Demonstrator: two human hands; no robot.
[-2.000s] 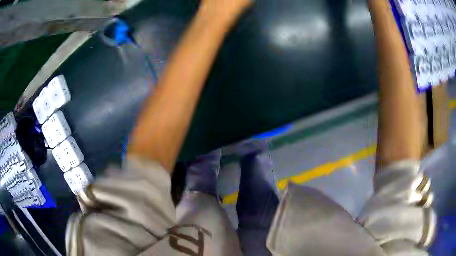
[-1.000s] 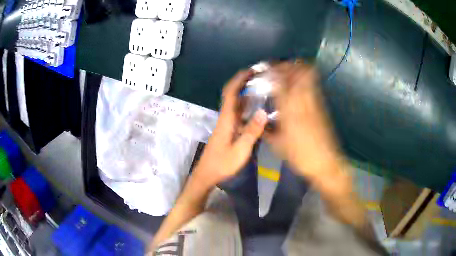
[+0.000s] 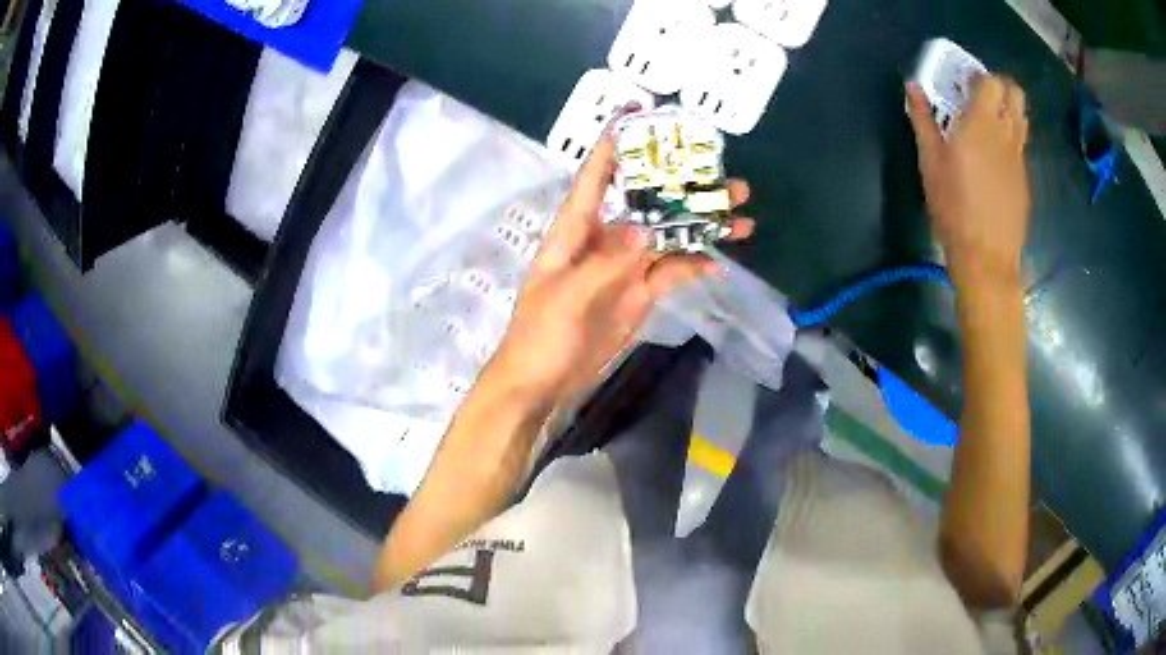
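My left hand (image 3: 595,275) holds a small circuit board (image 3: 671,173) with gold contacts and silver parts facing up; whether a shell lies under it cannot be told. My right hand (image 3: 978,166) is out over the far right of the bench, its fingers on a white outlet cover (image 3: 949,79) with socket slots showing. More white outlet covers (image 3: 733,77) lie face up on the dark green bench, just beyond my left hand, which overlaps the nearest one.
A black bin (image 3: 249,326) with a crinkled translucent liner bag (image 3: 371,282) stands left of the bench. A blue tray (image 3: 326,28) is at top left, another at lower right. A blue coiled cord (image 3: 876,284) crosses the bench edge. Blue bins (image 3: 141,493) are lower left.
My hands were together around a blurred object; now they are apart, the left with the circuit board, the right out at the far right on a white cover. The view has shifted.
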